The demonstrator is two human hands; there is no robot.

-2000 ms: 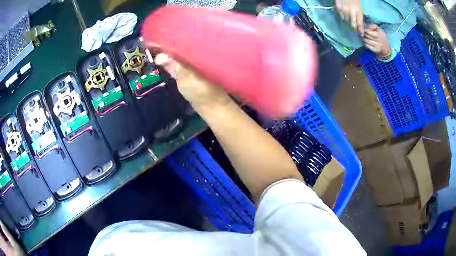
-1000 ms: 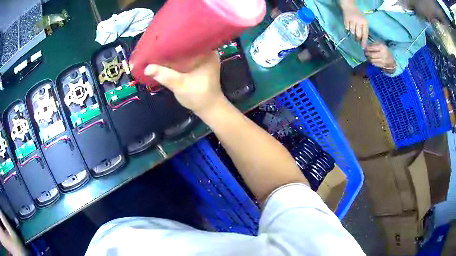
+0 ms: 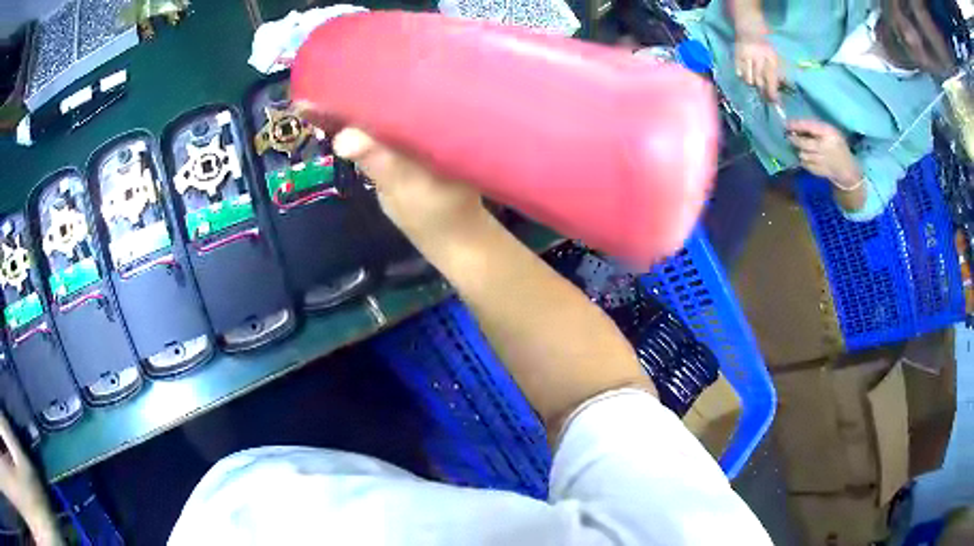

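Observation:
My right hand [image 3: 411, 192] grips a large red bottle [image 3: 513, 117], tilted with its narrow end down-left over the housings and its base up-right. The nozzle tip is hidden. A row of open black housings [image 3: 246, 279] lies side by side below and left of it. Each clear one shows a star-like metal plate [image 3: 207, 167], a green circuit board [image 3: 220, 219] and thin red wires. The bottle's narrow end is by the brass-coloured plate [image 3: 286, 128]. A strip of skin [image 3: 24, 480], possibly my left hand or forearm, is cut off at the lower left edge.
A white cloth [image 3: 280, 43] and a grey speckled tray [image 3: 80, 53] lie behind the row. A blue crate [image 3: 753, 373] with glossy black parts stands below the bench's right part. Another person's hands [image 3: 817, 149], another blue crate [image 3: 892, 267] and cardboard [image 3: 844, 416] are at right.
The view has shifted, so the row sits further right. The bottle was more upright a second ago and is now more level, its base swung right. It now hides most of the clear bottle.

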